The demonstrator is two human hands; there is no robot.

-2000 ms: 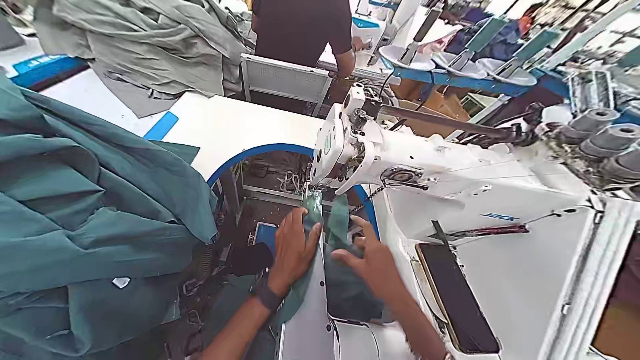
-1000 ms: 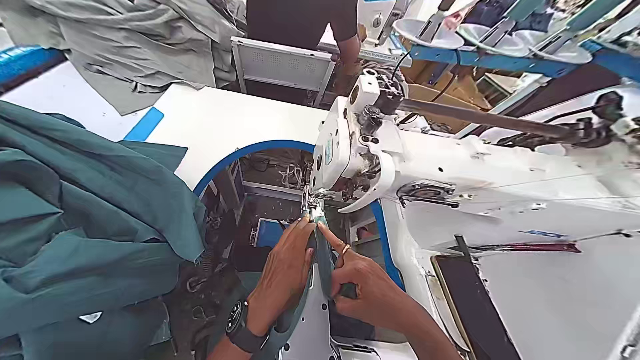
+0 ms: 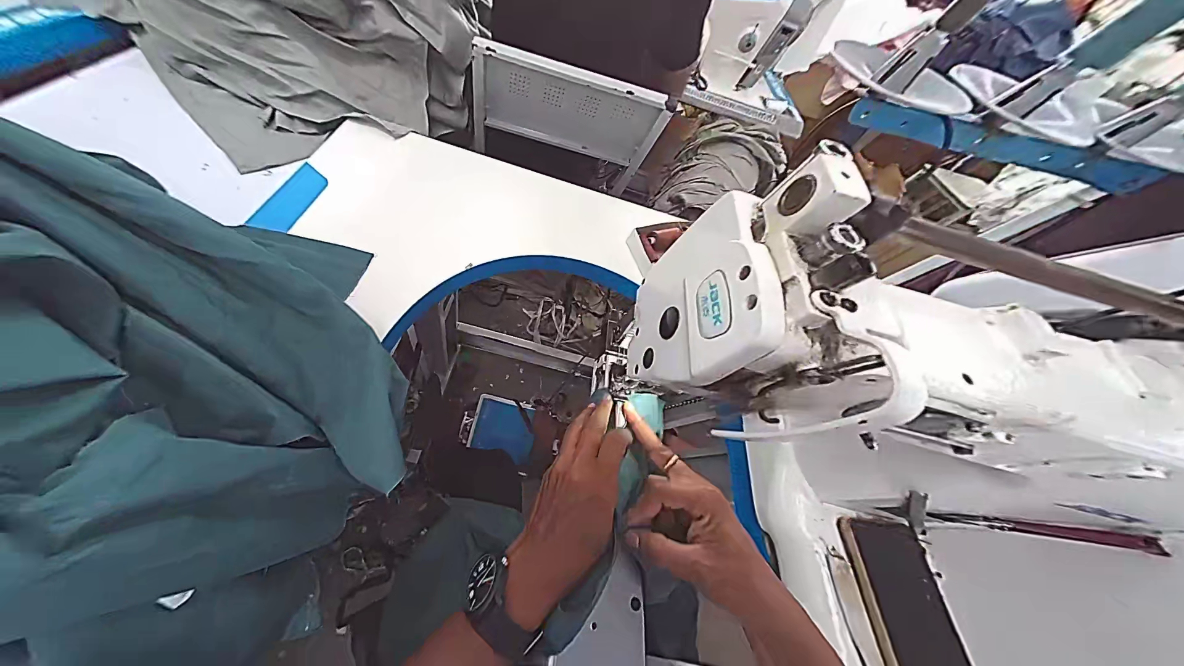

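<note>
A strip of green fabric point(image 3: 632, 472) runs along the narrow arm of a white Jack sewing machine point(image 3: 712, 314), up to the needle area. My left hand point(image 3: 573, 499), with a black watch at the wrist, lies on the fabric with its fingertips just below the presser foot point(image 3: 612, 370). My right hand point(image 3: 689, 518) wears a ring; its index finger points to the same spot beside the left fingertips, and its thumb and other fingers pinch the fabric edge lower down. The needle itself cannot be made out.
A large heap of dark green fabric point(image 3: 185, 370) hangs at the left. Grey fabric point(image 3: 305, 74) lies on the white table point(image 3: 444, 194), whose cut-out has a blue edge. Another person point(image 3: 592, 37) is beyond a metal panel. Thread-stand dishes point(image 3: 902, 83) are at the upper right.
Both hands have come together near the presser foot; two seconds ago they were apart, with the right hand's fingers spread. The view has moved closer to the machine.
</note>
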